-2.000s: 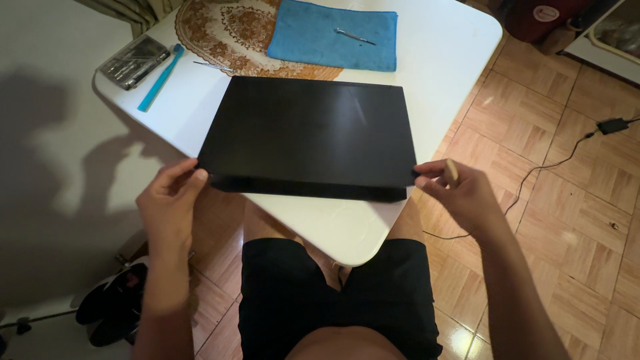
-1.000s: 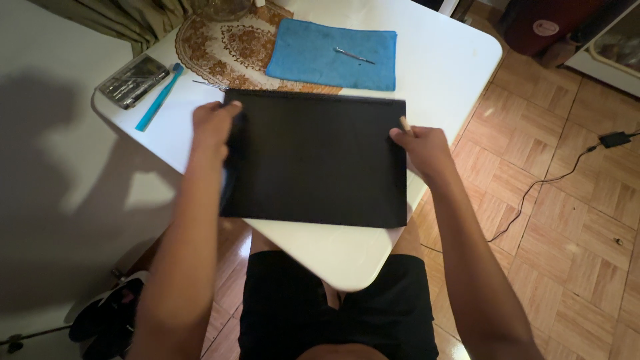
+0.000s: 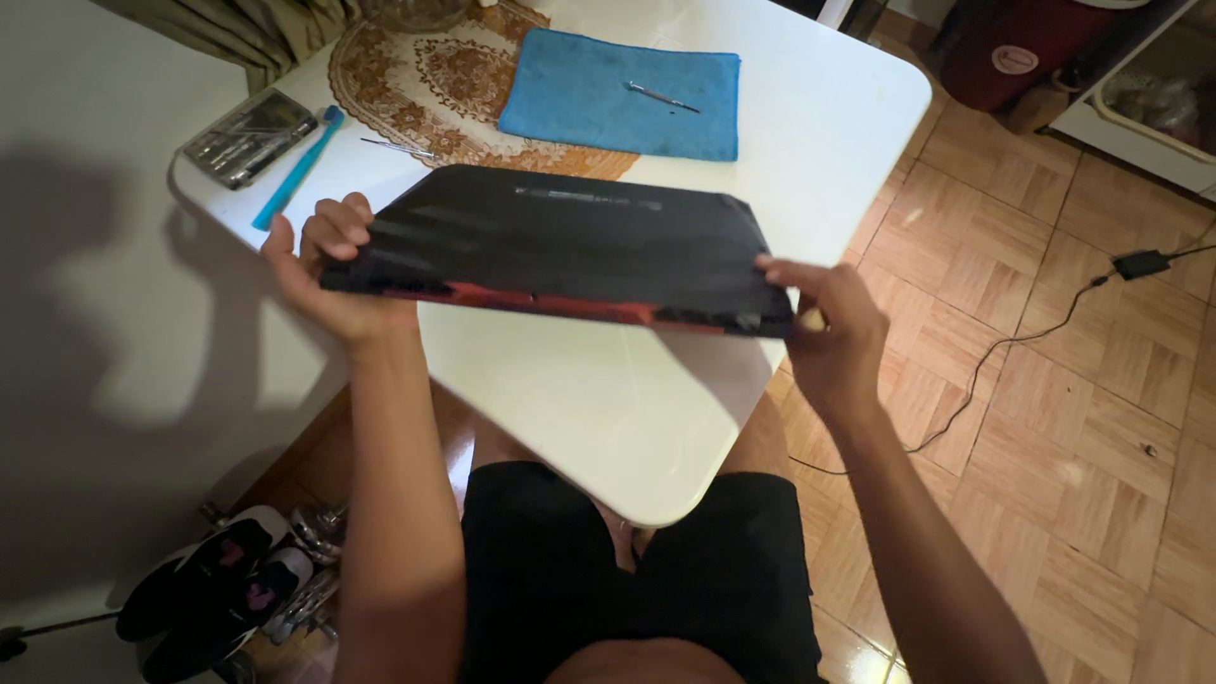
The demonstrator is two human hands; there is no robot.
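A flat black rectangular device, perhaps a laptop (image 3: 570, 242), is held tilted over the white table (image 3: 589, 408), its near edge raised and showing a reddish reflection. My left hand (image 3: 332, 271) grips its left end, thumb outside and fingers curled at the corner. At the right end, my right hand (image 3: 836, 323) pinches the near corner, with a small pale tan thing between the fingers. Beyond the device lies a blue cloth (image 3: 622, 95) with a small precision screwdriver (image 3: 663, 97) on it. What is under the device is hidden.
A clear tool case (image 3: 249, 140) and a teal brush (image 3: 299, 171) lie at the table's left, near a thin metal tool (image 3: 397, 147) beside a brown and white doily (image 3: 418, 71). Shoes (image 3: 223, 570) are on the floor at left, a black cable (image 3: 988, 366) at right.
The black device has gone from lying nearly flat to being tilted, its near edge lifted. My left hand has moved from the far left corner to the near left one; my right hand is at the near right corner.
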